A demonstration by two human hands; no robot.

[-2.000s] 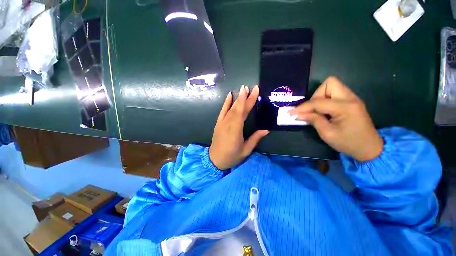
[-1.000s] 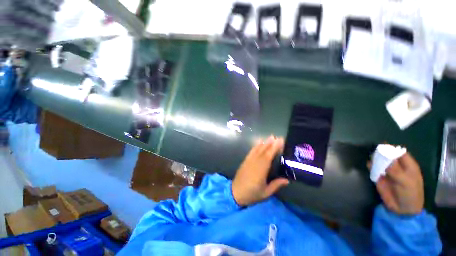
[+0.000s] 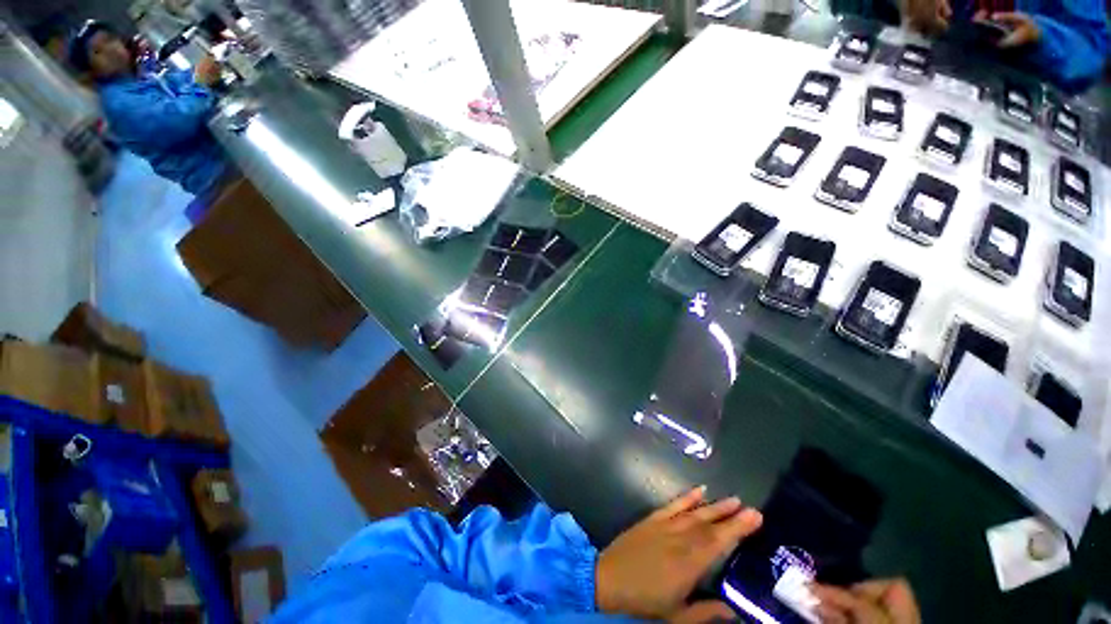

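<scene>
The black smartphone [image 3: 835, 488] lies on the dark green bench at the bottom right, its screen showing a small glowing mark. My left hand [image 3: 676, 555] lies flat against the phone's left edge, fingers extended, not gripping it. My right hand [image 3: 867, 602] is partly cut off by the bottom edge. It pinches a small white wipe [image 3: 798, 595] against the lower screen. A large shiny film [image 3: 701, 378] lies beyond the phone. A strip of small dark films [image 3: 518, 262] lies farther left.
A raised white board [image 3: 658, 146] holds rows of closed flip phones [image 3: 877, 305]. A white paper packet [image 3: 1017, 439] and white card [image 3: 1027, 553] lie right. A crumpled clear bag [image 3: 451, 195] lies left. A person [image 3: 158, 116] is far left; another person's hands are top right.
The view has swung left and up, showing the whole phone board. My right hand, away from the phone one second ago, is back on the screen with the wipe. My left hand stays beside the phone.
</scene>
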